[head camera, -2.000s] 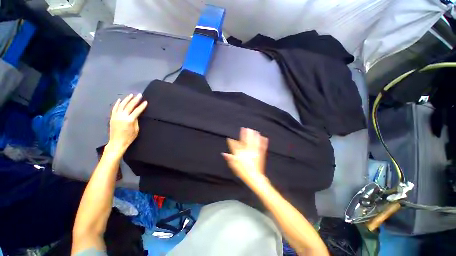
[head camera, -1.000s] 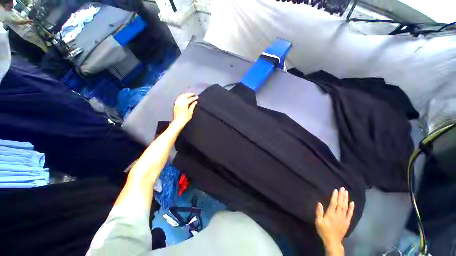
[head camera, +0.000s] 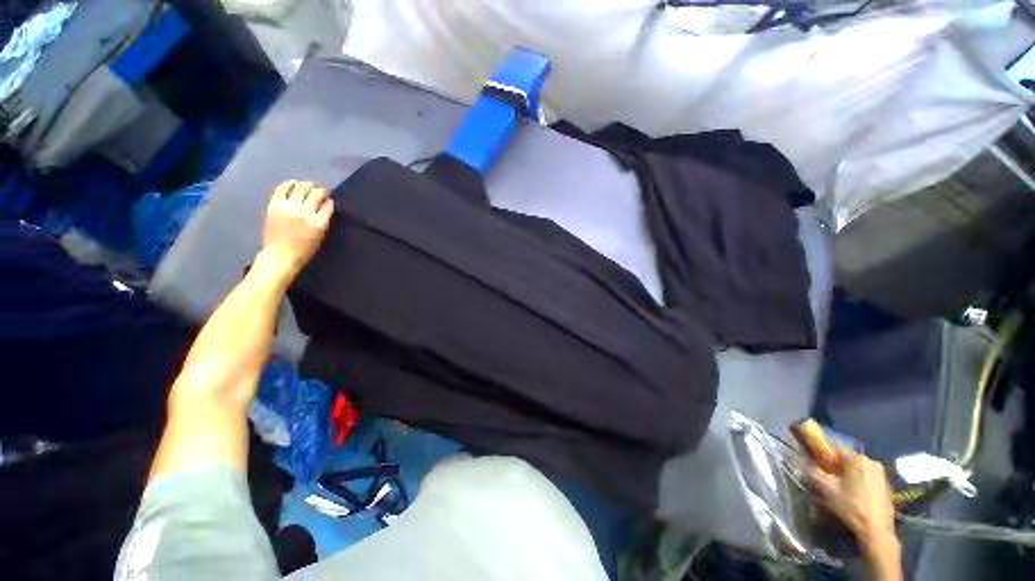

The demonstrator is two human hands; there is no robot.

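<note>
A black garment (head camera: 499, 312) lies spread over the grey padded table (head camera: 261, 165), its left part over the blue bar (head camera: 488, 127). My left hand (head camera: 297, 221) rests on the garment's upper left edge, fingers bent; whether it grips the cloth cannot be told. My right hand (head camera: 849, 490), slightly blurred, is closed around the orange-brown handle of the silver steam iron (head camera: 766, 482) at the table's right end. The iron is apart from the garment.
A second black garment (head camera: 738, 244) lies at the table's far right. White cloth (head camera: 636, 68) hangs behind. Dark cloth (head camera: 80, 329) is at left. Blue plastic (head camera: 304, 426) and a red item (head camera: 343, 419) are below. A pale hose (head camera: 965, 530) and a yellow-green line (head camera: 985, 397) run at right.
My right hand has left the garment's right end and taken hold of the iron. My left hand stays at the garment's left edge. The camera view has shifted.
</note>
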